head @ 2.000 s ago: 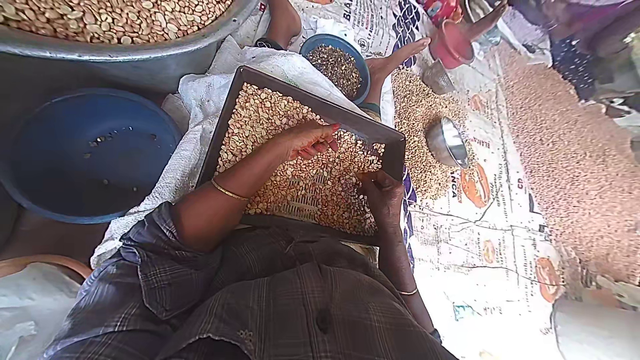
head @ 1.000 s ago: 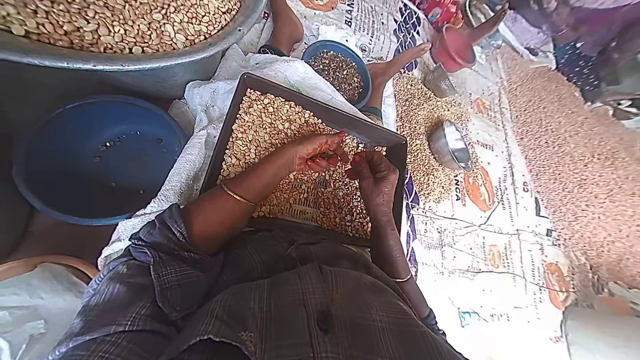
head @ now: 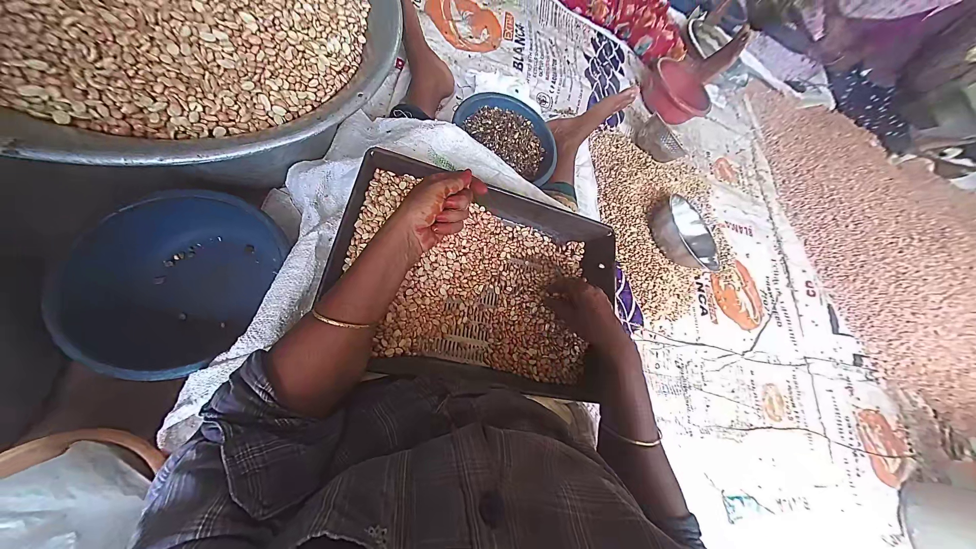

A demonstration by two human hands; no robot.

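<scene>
A dark rectangular tray with a slotted bottom [head: 598, 259] rests before my body, spread with pale and reddish split beans or seeds [head: 427, 305]. My left hand [head: 444, 206] is raised over the tray's far left part, its fingers curled together; whether a seed is between them cannot be told. My right hand [head: 581, 309] is low at the tray's right side, its fingertips down at the seeds, and what they hold is hidden. A blue bowl of dark bits [head: 550, 156] stands just beyond the tray's far edge.
A large metal basin [head: 381, 84] full of seeds is at upper left, above a wide blue basin [head: 69, 335]. Printed sacks [head: 686, 427] cover the floor at right, with seed heaps, a steel bowl [head: 686, 232] and a red bowl [head: 675, 91]. Another person's feet [head: 598, 114] are beyond the tray.
My hands were close together over the tray a second ago and are now apart. The left has moved toward the far edge, the right down to the seeds on the right.
</scene>
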